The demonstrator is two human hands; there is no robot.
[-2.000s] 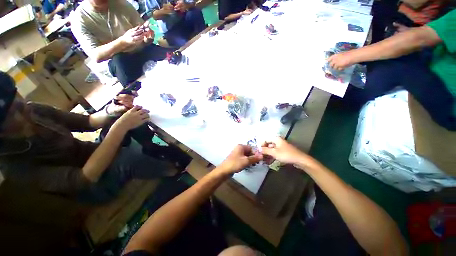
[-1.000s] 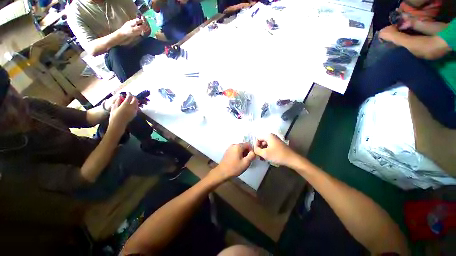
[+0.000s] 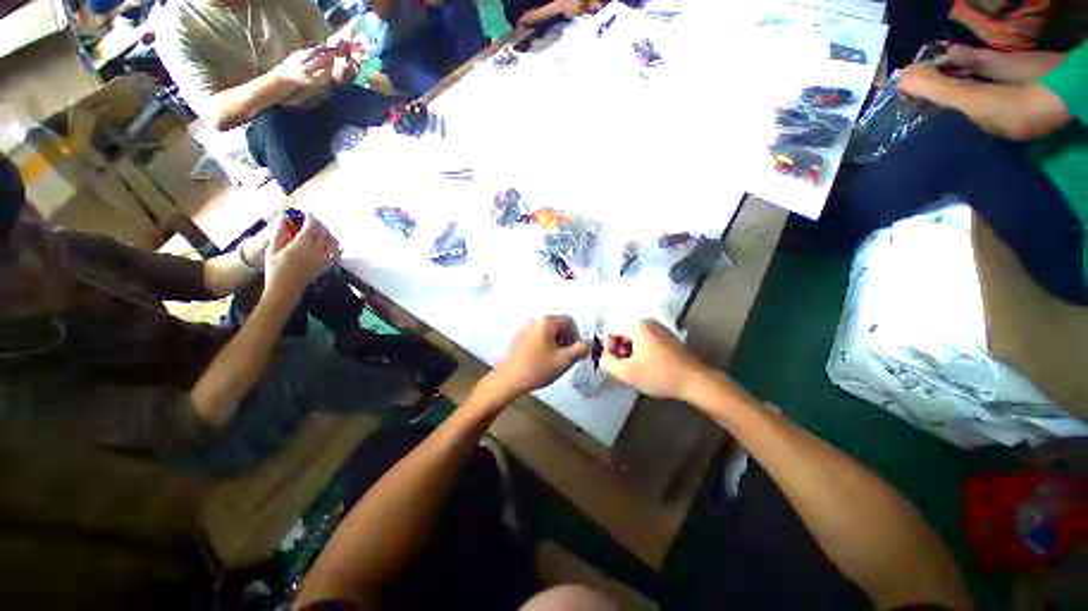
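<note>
My left hand (image 3: 544, 353) and my right hand (image 3: 646, 358) are close together over the near corner of the white table (image 3: 513, 313). A small dark part (image 3: 597, 349), perhaps a bit of black cable, sits between my fingertips. My right fingers are closed on it; my left fingertips touch or pinch its other side. A clear plastic bag (image 3: 587, 380) glints just below the hands on the table corner. Its contents are too blurred to tell.
Bagged cable sets (image 3: 570, 248) lie mid-table, one with an orange part. A dark moulded block (image 3: 699, 260) lies near the right edge. More bagged sets (image 3: 813, 124) are at the far right. Seated people work left and right. A white-wrapped carton (image 3: 916, 328) stands on the green floor.
My hands have drawn slightly apart and a dark part now shows between them. The person at right has moved from the bagged sets to holding a clear bag.
</note>
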